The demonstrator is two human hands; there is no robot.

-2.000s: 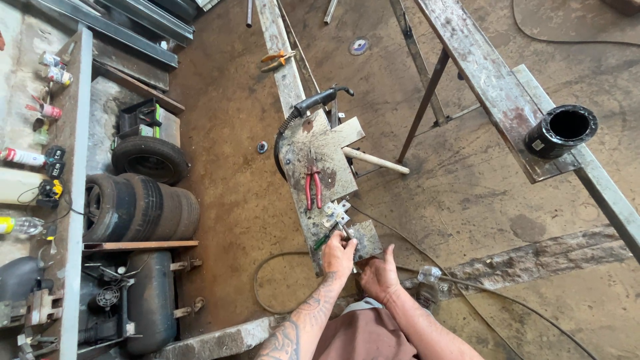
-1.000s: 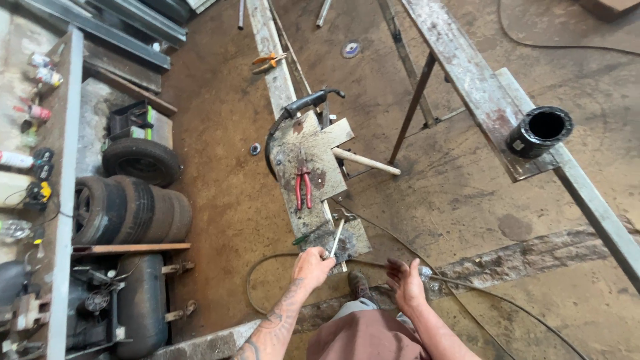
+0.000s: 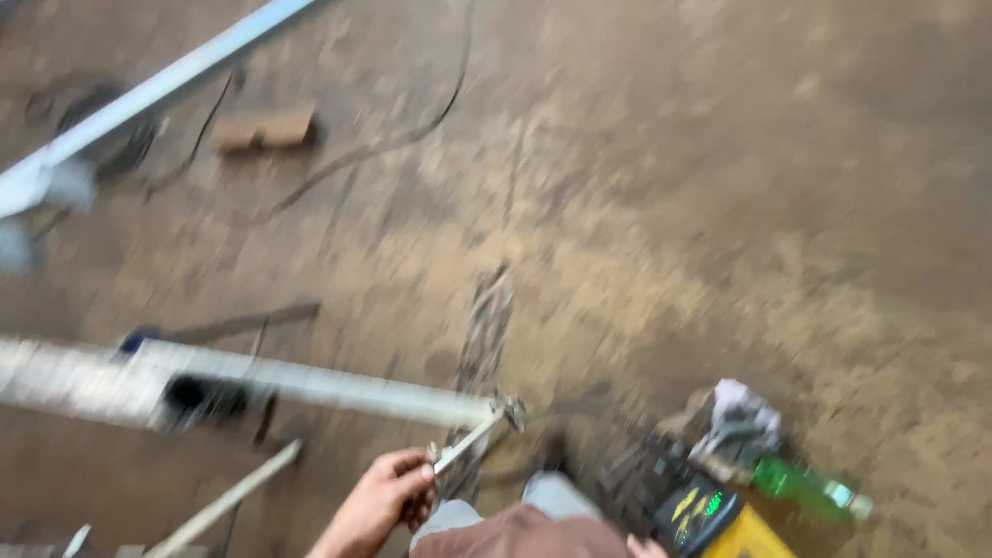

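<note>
My left hand, at the bottom centre, grips a thin pale rod that slants up to the right. At the rod's far end is a small metal piece, too blurred to name, beside the end of a long metal bar. Only a few fingers of my right hand show at the bottom edge, near the yellow and black machine; whether they hold anything is not visible.
A black pipe piece lies by the bar at left. A green plastic bottle and a crumpled cloth are on the floor at right. A brown block, a cable and a light metal beam are farther off.
The view has swung far to the right, away from the plate with the red-handled pliers. My left hand has moved off that plate with the rod. My right hand is now mostly out of view.
</note>
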